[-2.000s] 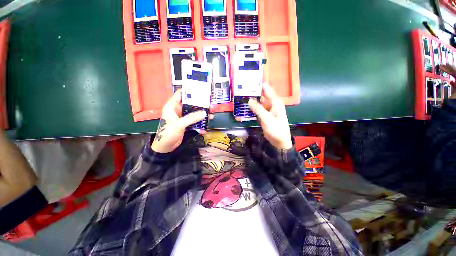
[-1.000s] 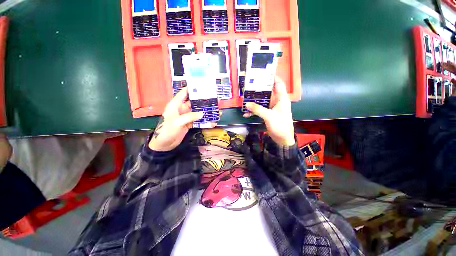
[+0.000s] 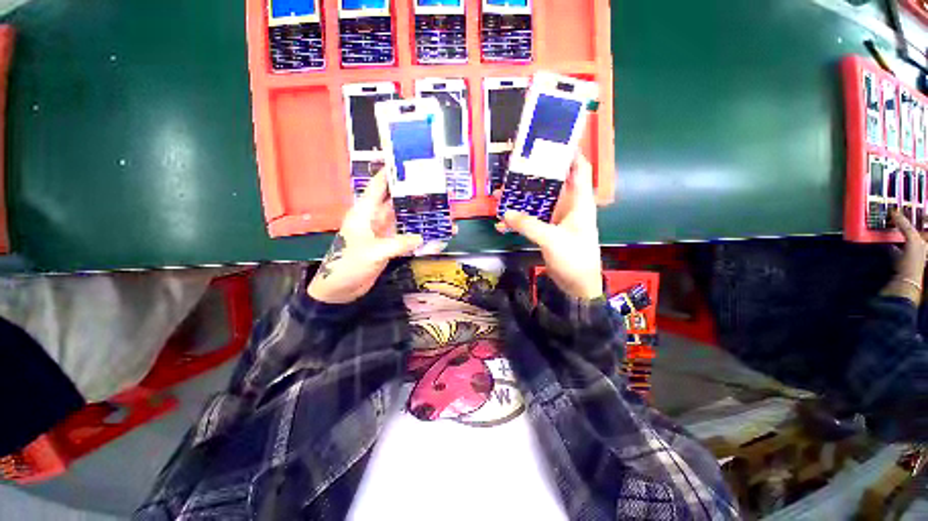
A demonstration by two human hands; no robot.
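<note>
My left hand (image 3: 358, 242) holds a keypad phone (image 3: 415, 168) upright, its screen lit blue and white, my thumb at the lower keypad. My right hand (image 3: 566, 226) holds a second keypad phone (image 3: 546, 148), tilted with its top to the right, its screen also blue and white, my thumb at the keypad's bottom. Both phones are above the orange-red phone tray (image 3: 429, 74). The tray's far row shows four phones with blue screens and an empty right pocket. The near row holds three phones, partly hidden by the held ones, and its left pocket is empty.
The tray lies on a green bench (image 3: 728, 132). A neighbouring tray (image 3: 855, 153) with phones is at the right, with another person's hand (image 3: 909, 249) at it. Another tray edge is at the far left. Stacked orange-red trays (image 3: 641, 331) stand below the bench edge, with cardboard boxes (image 3: 778, 463) lower right.
The right phone has moved right and tilted more. Both screens now show a blue area on white. The other person's hand at the right has come into clearer view by the neighbouring tray.
</note>
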